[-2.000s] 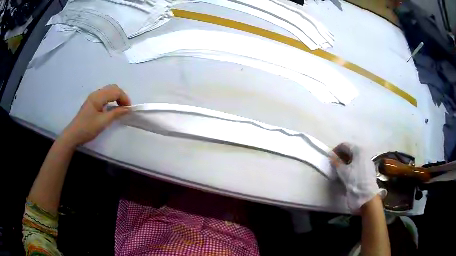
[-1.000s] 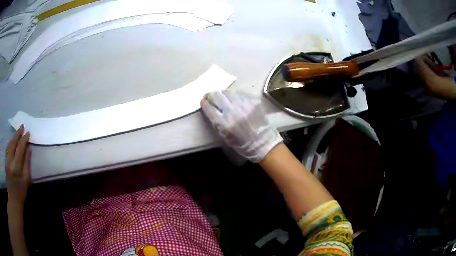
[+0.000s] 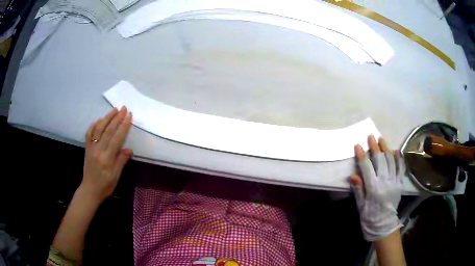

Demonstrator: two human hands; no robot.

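Note:
A curved white piece (image 3: pixel 234 136) lies flat along the near table edge, with its two ends bending away from me. My bare left hand (image 3: pixel 105 150) rests with its fingertips on the piece's lower edge near the left end, thumb apart. My gloved right hand (image 3: pixel 379 184) lies at the right end, fingertips at the piece's edge and fingers slightly spread. Neither hand is closed around the piece. The iron (image 3: pixel 435 166) stands just right of my right hand, its wooden handle (image 3: pixel 449 149) cut off by the picture's edge.
A stack of curved white pieces (image 3: pixel 250 13) lies beyond. More grey-white pieces (image 3: pixel 78 11) lie at the far left. A yellow strip (image 3: pixel 401 32) lies at the far right. The white table (image 3: pixel 177 62) has a rounded near edge. A round container (image 3: pixel 432 221) stands below right.
The piece has been turned over, so its ends now curve away and the folded lip is out of sight. Both hands have gone from pinching the ends to lying on the edge.

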